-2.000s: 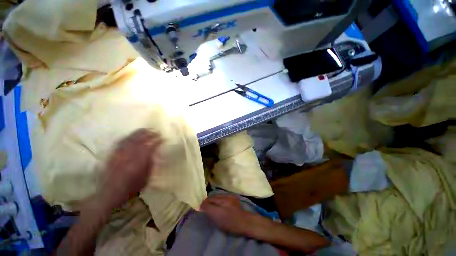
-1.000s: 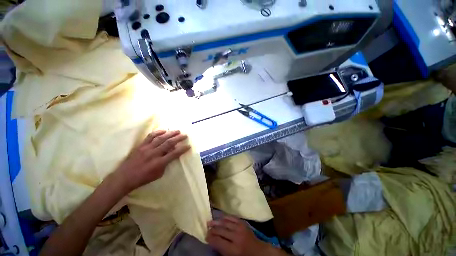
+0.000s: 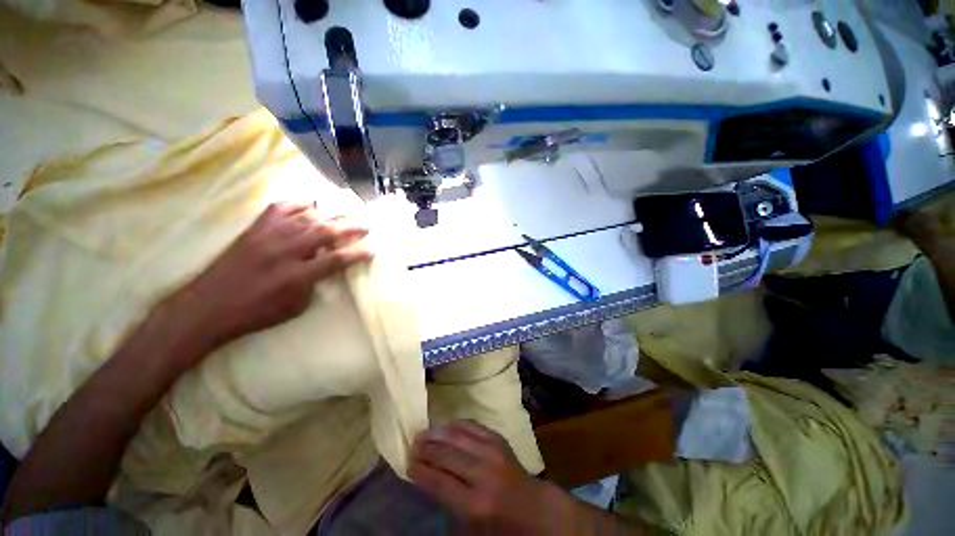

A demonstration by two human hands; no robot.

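Note:
A pale yellow cloth piece (image 3: 262, 361) lies over the left of the white machine table and hangs into my lap. My left hand (image 3: 278, 262) is on the cloth, its fingertips at the folded edge just left of the presser foot (image 3: 425, 204); they look bright and partly washed out by the lamp. My right hand (image 3: 471, 471) pinches the lower end of the folded edge at the lap, below the table's front edge. The sewing machine head (image 3: 565, 84) stands above, with the cloth edge to the left of the needle area.
Blue thread snips (image 3: 560, 272) lie on the machine bed (image 3: 471, 288). A black smartphone (image 3: 691, 223) and a small white box (image 3: 687, 280) are at the table's right. A brown board (image 3: 607, 440) and heaped yellow cloth (image 3: 775, 450) are at lower right.
My left hand has moved up towards the presser foot with the cloth edge, which now shows a narrow fold. My right hand stays at the lower end. The view has come closer to the machine.

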